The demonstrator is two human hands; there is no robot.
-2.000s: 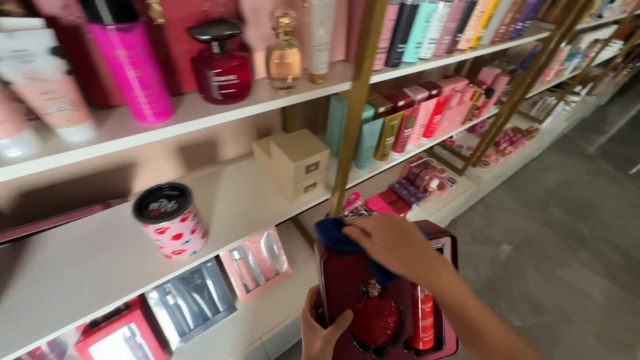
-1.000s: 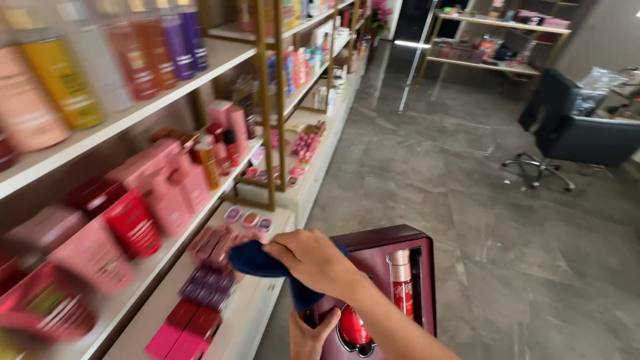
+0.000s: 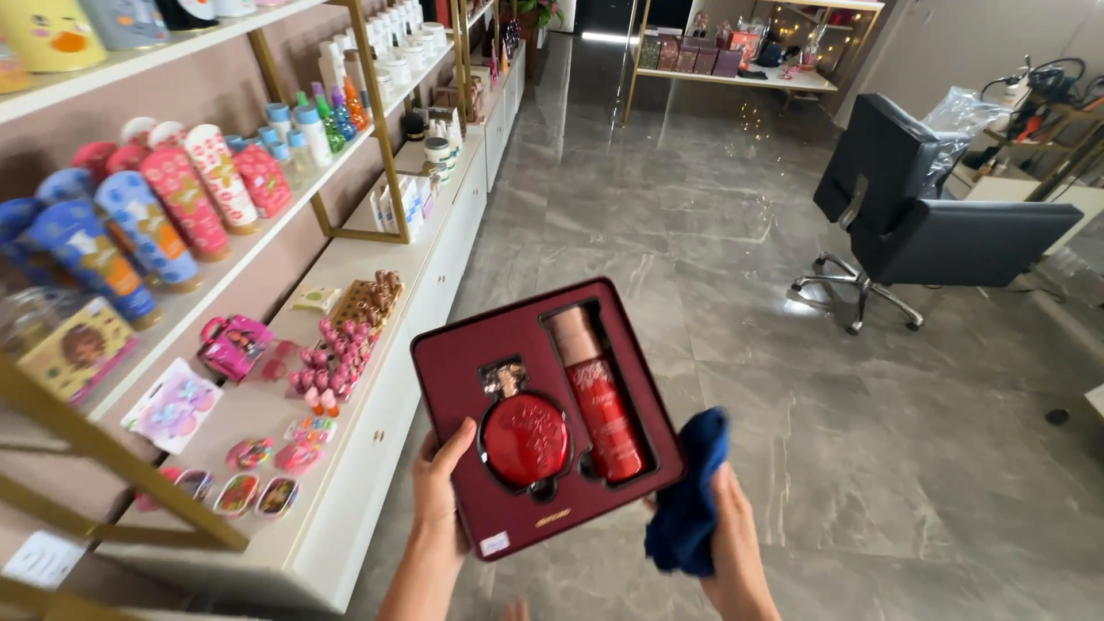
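A dark red perfume gift box [image 3: 552,517] is held tilted at the lower middle of the head view. In its insert lie a round red perfume bottle [image 3: 526,440] and a tall red bottle with a pinkish metallic cap [image 3: 604,414]. My left hand [image 3: 444,492] grips the box's left edge, thumb on the front face. At the lower right, my right hand [image 3: 729,535] holds a crumpled navy blue cloth [image 3: 694,492] beside the box's right corner; its fingers are partly hidden by the cloth and box.
Shelves [image 3: 285,216] with tubes and bottles run along the left, above a white drawer cabinet [image 3: 379,405] bearing hair accessories. A black wheeled salon chair [image 3: 897,207] stands on the grey tiled floor at right. Another display shelf [image 3: 733,79] is at the back.
My right hand, with the blue cloth, has moved from over the box's upper left to its right side, uncovering the box's face. The view has swung right along the shelves.
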